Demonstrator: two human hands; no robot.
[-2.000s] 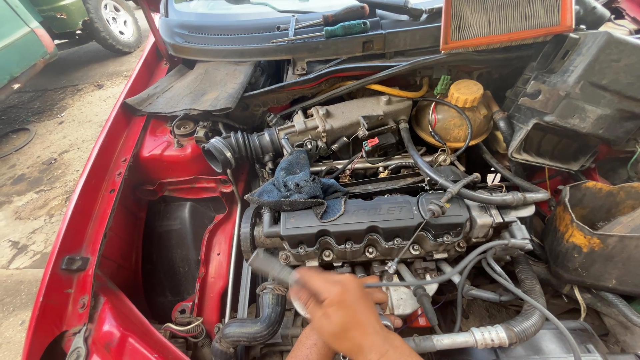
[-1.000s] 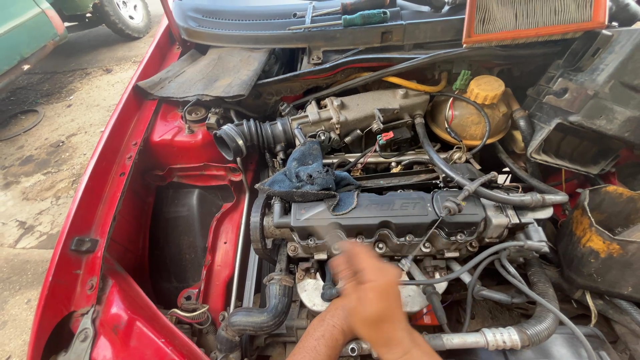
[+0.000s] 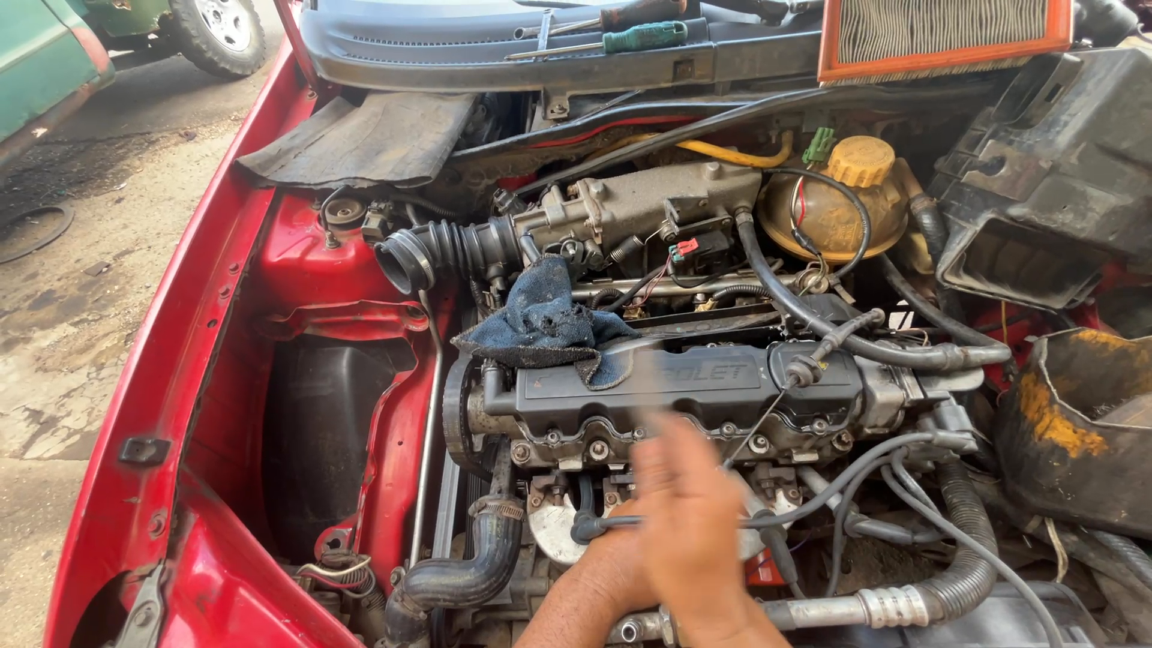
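My right hand [image 3: 688, 522] is closed around a blurred, pale elongated object [image 3: 646, 378], which points up over the black valve cover [image 3: 558, 385]. Beneath and beside it, my left hand [image 3: 625, 553] is largely covered by the right one, so its fingers and anything in them are hidden. Both hands are low in the view, over the front of the engine, near a spark plug lead [image 3: 792, 513]. A dirty blue cloth [image 3: 540, 319] lies partly on the valve cover, left of the pale object.
Screwdrivers, one with a green handle [image 3: 646, 36], lie on the cowl below the windshield beside an orange-framed air filter [image 3: 945, 67]. A yellowed coolant reservoir [image 3: 832, 211] stands at back right, a cut container [image 3: 1080, 432] at right. The red fender [image 3: 171, 333] borders the left.
The pale object in my right hand pointed left over the engine's front two seconds ago; now it points upward. The right hand has turned with it.
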